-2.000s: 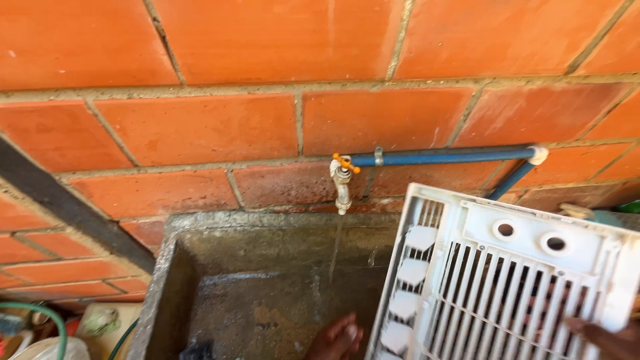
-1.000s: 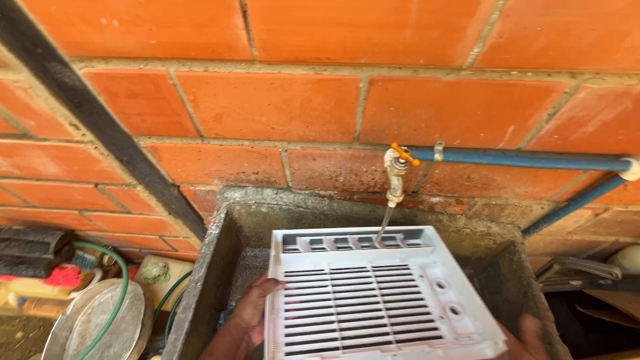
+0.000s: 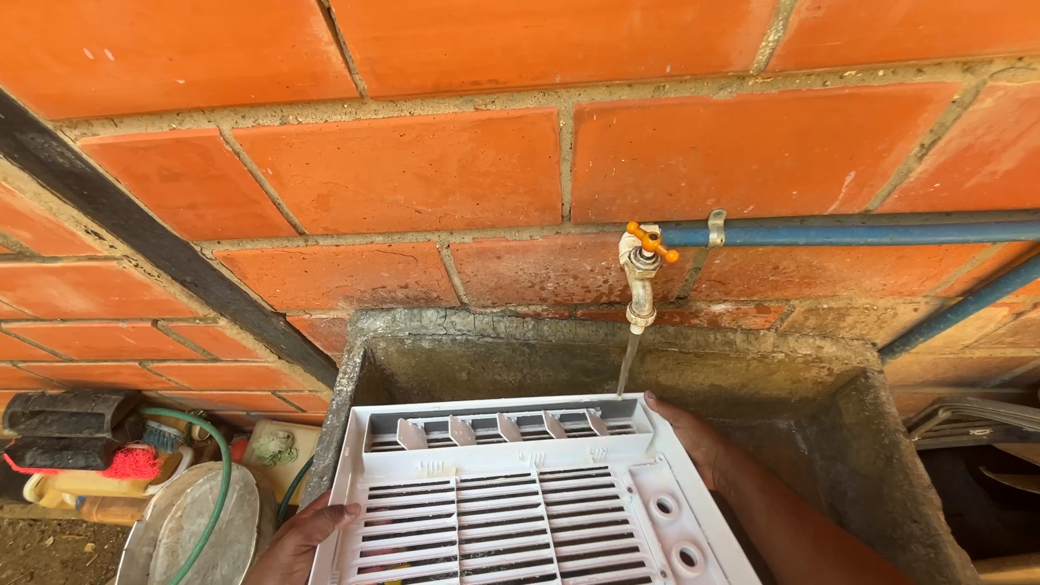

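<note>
A white plastic slatted grille panel (image 3: 504, 487), with a row of small vanes along its top and two round holes at the right, is tilted over a concrete sink (image 3: 845, 422). My left hand (image 3: 305, 532) grips its left edge, thumb on the front. My right hand (image 3: 686, 435) holds the upper right edge, its fingers partly hidden behind the panel. Water runs from a tap with an orange handle (image 3: 640, 280) and falls at the panel's top edge, near my right fingertips.
An orange brick wall (image 3: 406, 171) rises behind the sink, with a blue pipe (image 3: 829, 236) leading to the tap. At the lower left are a round metal lid (image 3: 191, 512), a green hose (image 3: 221, 479), a blue brush (image 3: 162, 436) and a red mesh scrubber (image 3: 130, 461).
The panel has moved left from the right side of the sink and turned, so its vane row is now at the top under the tap. Both hands now hold its sides.
</note>
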